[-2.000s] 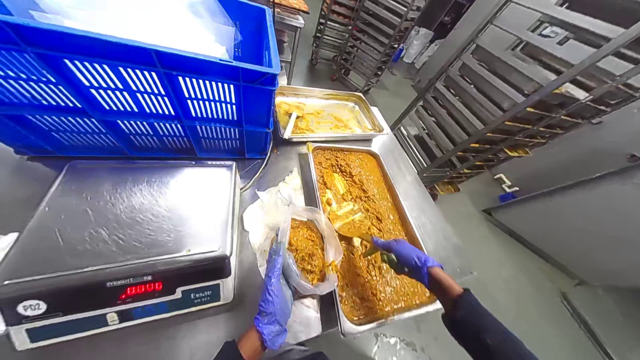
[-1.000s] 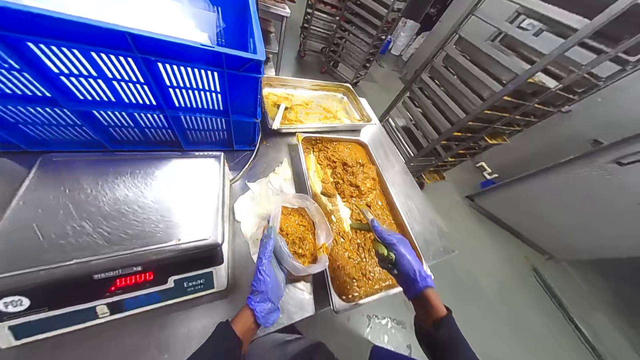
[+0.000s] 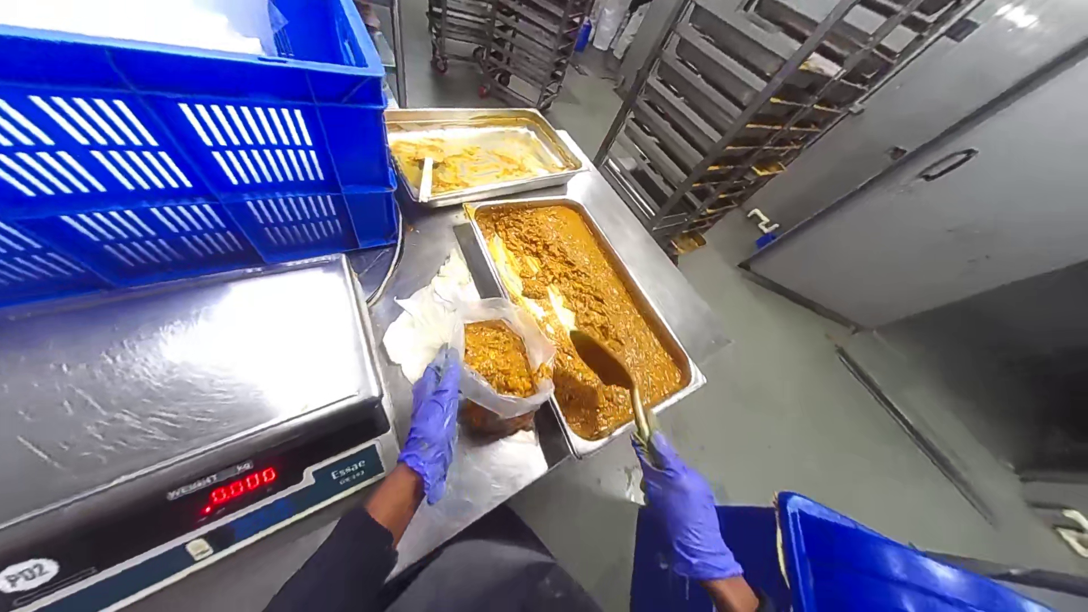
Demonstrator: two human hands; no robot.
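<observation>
My left hand (image 3: pixel 433 425), in a purple glove, holds the left side of a clear plastic bag (image 3: pixel 544 353) filled with brown, chunky cooked food (image 3: pixel 497 357). The bag stands upright on the steel table. Gloved in purple too, my right hand (image 3: pixel 680 506) grips the handle of a metal serving spoon (image 3: pixel 605 361), whose bowl hangs over the near part of a steel tray (image 3: pixel 695 378). The same brown food (image 3: pixel 586 289) fills most of that tray, with bare metal showing along its left part. A crumpled whitish cloth or sheet (image 3: pixel 425 319) lies left of the bag.
A weighing scale (image 3: pixel 170 365) with a lit red display is at the left. Behind it stands a blue plastic crate (image 3: pixel 204 153). A second steel tray (image 3: pixel 557 170), smeared with food, sits at the back. Tray racks (image 3: pixel 722 110) stand beyond the table; a blue bin (image 3: pixel 884 552) is at lower right.
My right hand and the spoon have moved toward me, from over the middle of the tray to its near edge. My left hand stays at the bag. The blue bin has come into view.
</observation>
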